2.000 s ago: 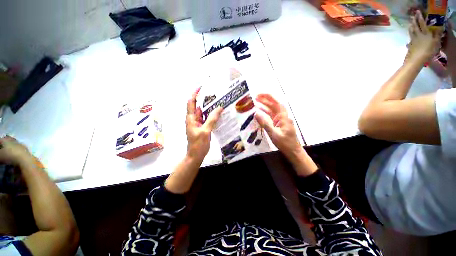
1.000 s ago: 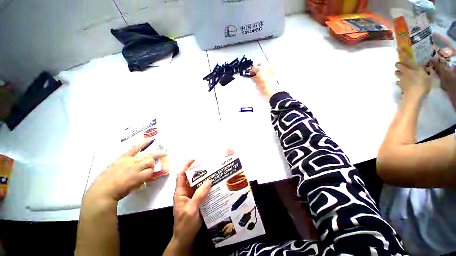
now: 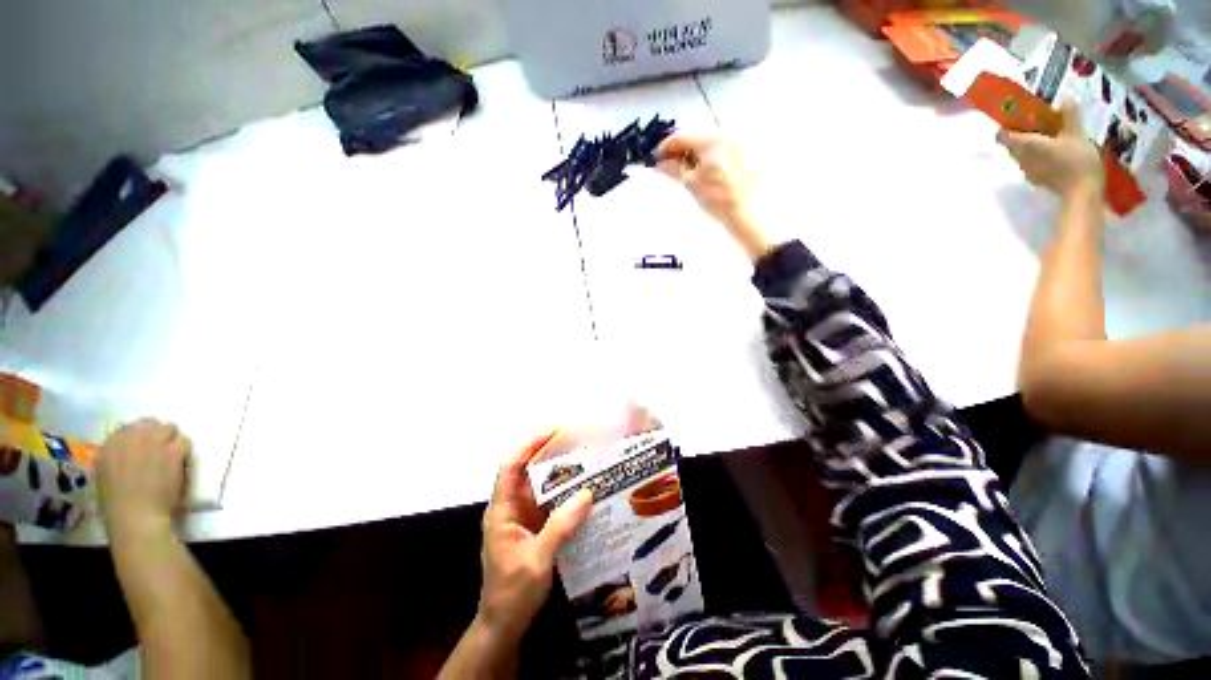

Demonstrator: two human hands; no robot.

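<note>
My left hand holds a white printed carton upright at the table's front edge, over my lap. Its top end is towards the table, and a pale flap shows there. My right hand is stretched out to the right end of the loose pile of black hang tabs at the table centre. Its fingertips are pinched together; whether a tab is between them cannot be made out. A single hang tab lies on the table in front of the pile.
A neighbour's hand at left rests by a printed carton. A person at right holds an open carton near orange flat pieces. A black plastic bag and a grey-white container stand at the back.
The left neighbour's hand has drawn back left, and the carton from the table's left middle is gone from there. My right hand has shifted slightly from the pile. The right neighbour's carton is tilted.
</note>
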